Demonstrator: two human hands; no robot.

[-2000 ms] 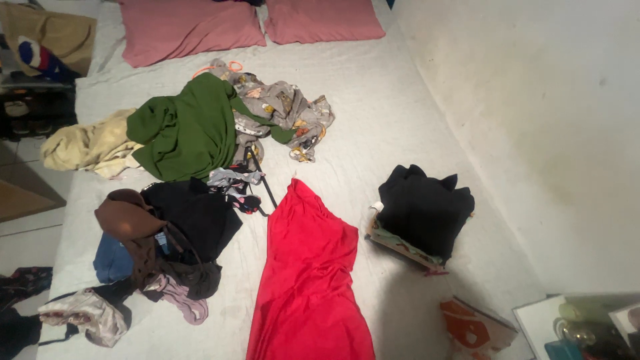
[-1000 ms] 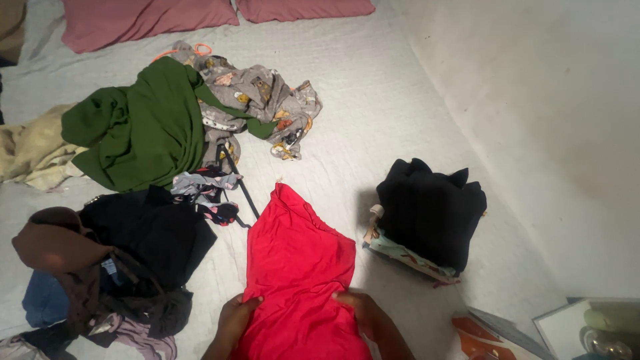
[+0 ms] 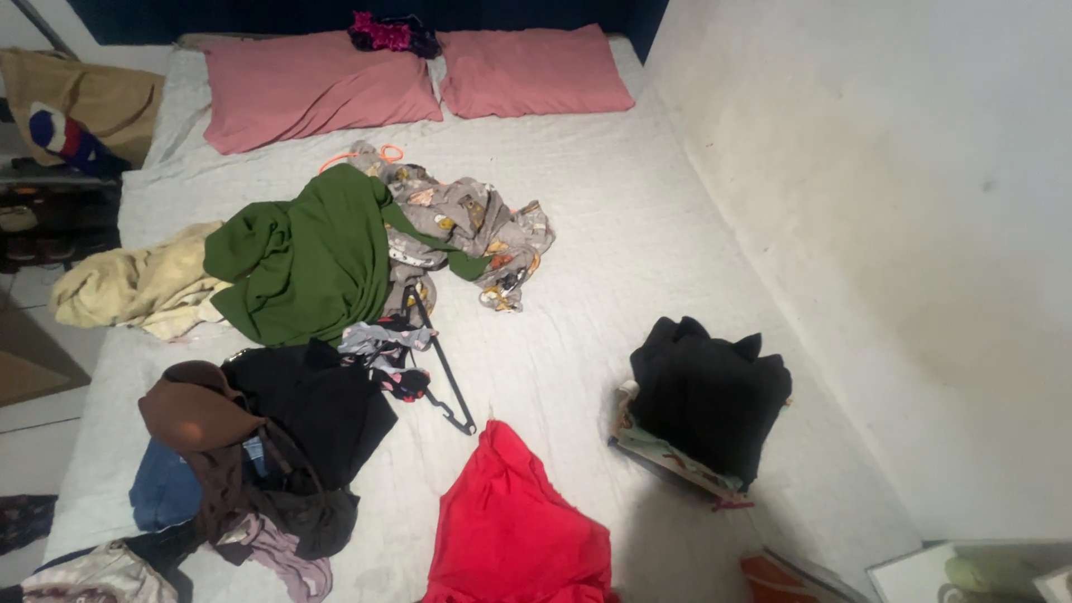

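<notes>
A red garment [image 3: 523, 519] lies spread on the bed at the lower middle, its narrow tip pointing toward the pillows and its lower part cut off by the bottom edge. Neither my left hand nor my right hand shows. Just beyond the tip is a black plastic clothes hanger [image 3: 445, 360], partly under a small grey and black patterned cloth [image 3: 387, 339]. To the right sits a stack of folded clothes with a black garment [image 3: 708, 402] on top. On the left lie a brown bra [image 3: 197, 406], a black garment [image 3: 314, 410] and blue denim [image 3: 163, 486].
A green cloth [image 3: 310, 255], a grey patterned cloth [image 3: 469, 218] and a cream cloth [image 3: 134, 280] lie heaped farther up the bed. Two pink pillows [image 3: 322, 84] rest at its head. A wall [image 3: 904, 209] borders the right side. A brown bag [image 3: 92, 100] is at upper left.
Both hands, on the red garment's sides one second ago, have left the view. The view has shifted and now takes in the pillows fully.
</notes>
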